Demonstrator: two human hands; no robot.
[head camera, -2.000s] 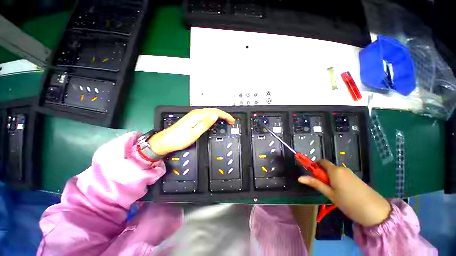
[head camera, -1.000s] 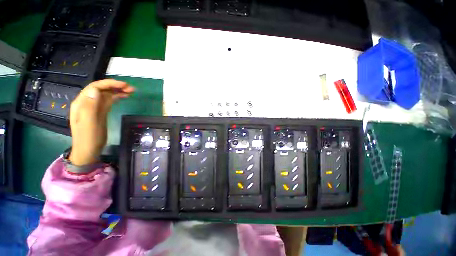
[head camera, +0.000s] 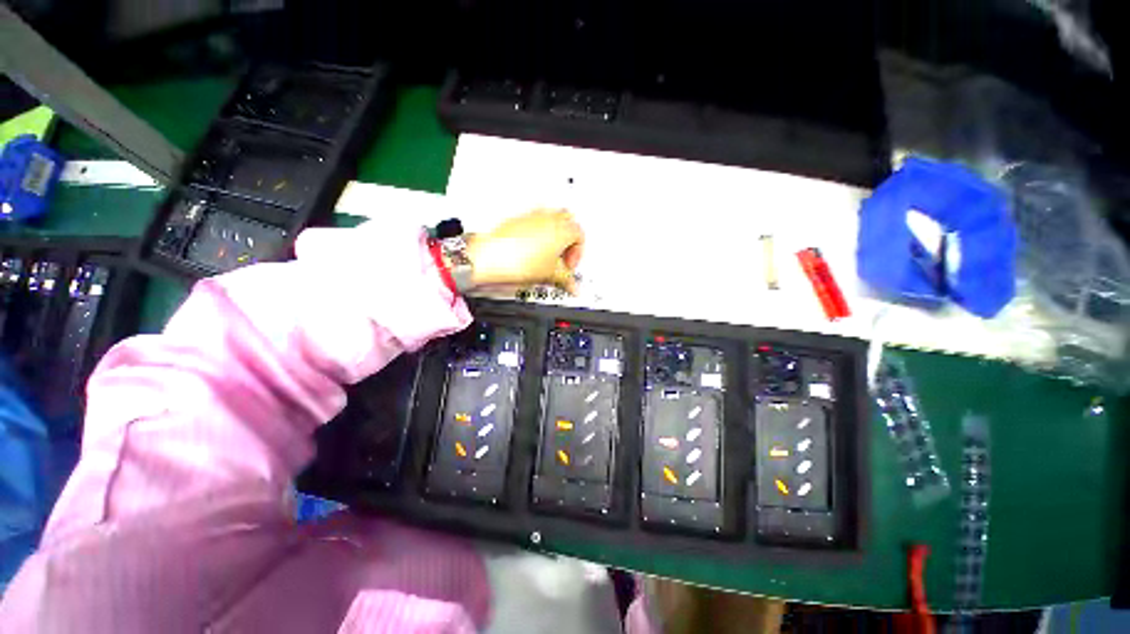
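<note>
My left hand (head camera: 530, 251) is over the white sheet (head camera: 669, 223), above the tray's back edge. Its fingers are curled down beside several small dark rings (head camera: 540, 295); whether they pinch anything is too small to tell. The black foam tray (head camera: 632, 526) lies in front of me with phone assemblies, one of them (head camera: 684, 434) with silver and orange marks. My left sleeve covers much of the tray's left end. My right hand is not in view.
A blue bin (head camera: 886, 235), a red stick (head camera: 822, 282) and a pale strip (head camera: 770, 261) are at the back right. Clear strips with dark rings (head camera: 972, 520) lie on the green mat. A red piece (head camera: 918, 582) shows at the front edge. Another tray (head camera: 291, 229) is at the left.
My left hand has moved right, from beside the tray to the white sheet. My right hand, with the red-handled tool over the phones two seconds ago, has left the picture.
</note>
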